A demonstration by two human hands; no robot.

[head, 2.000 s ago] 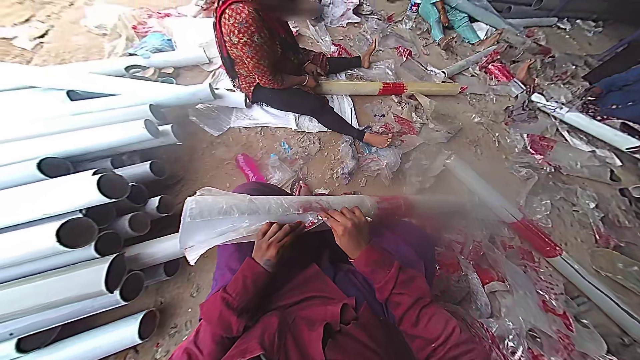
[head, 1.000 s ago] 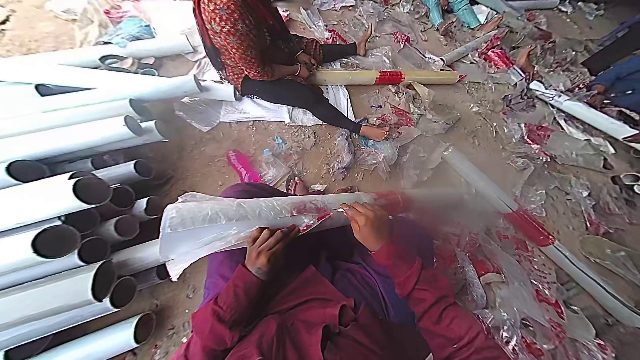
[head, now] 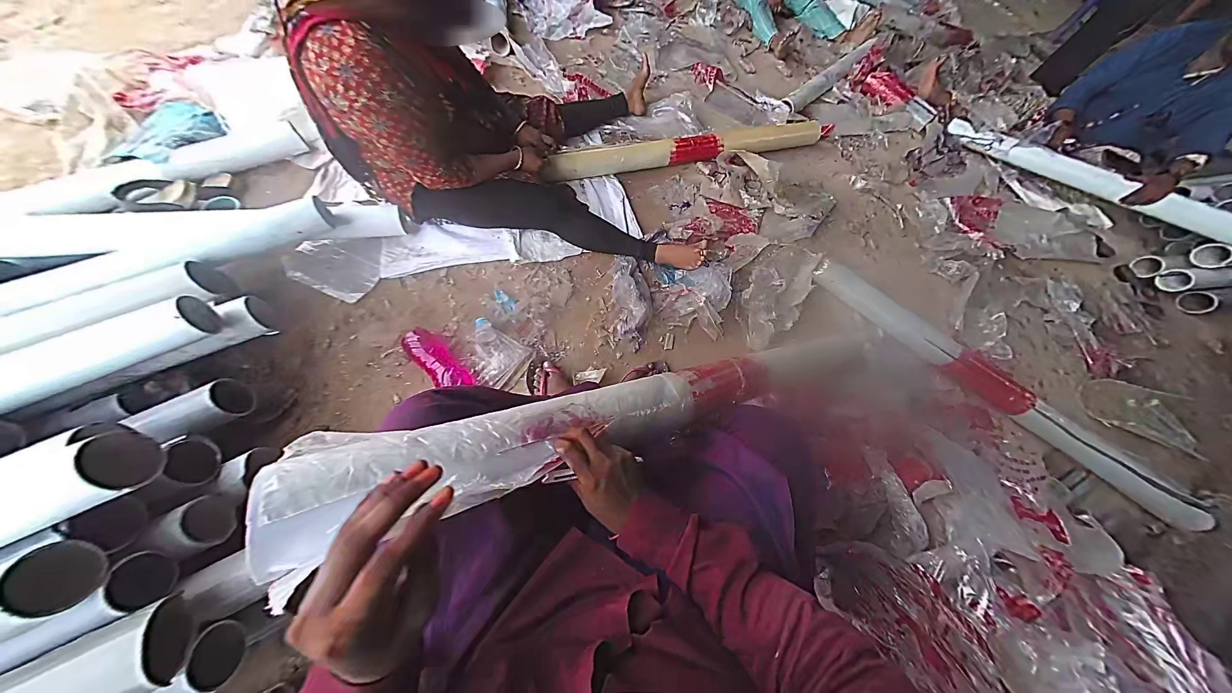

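Observation:
Across my lap lies a pipe wrapped in clear plastic film, with a red printed band toward its right part. The film hangs loose and wide around its left end. My left hand is raised in front of that left end, fingers apart, with nothing held. My right hand pinches the film along the pipe's near side, close to the middle. A blur hides the pipe's far right end.
White pipes with open ends are piled at the left. Another red-banded pipe lies on the ground at the right, by crumpled plastic film. Ahead, a seated person holds a yellowish pipe. Another person is at the upper right.
My left hand has come off the wrapped pipe and moved left toward its loose-film end, its fingers now spread. My right hand stays at the film.

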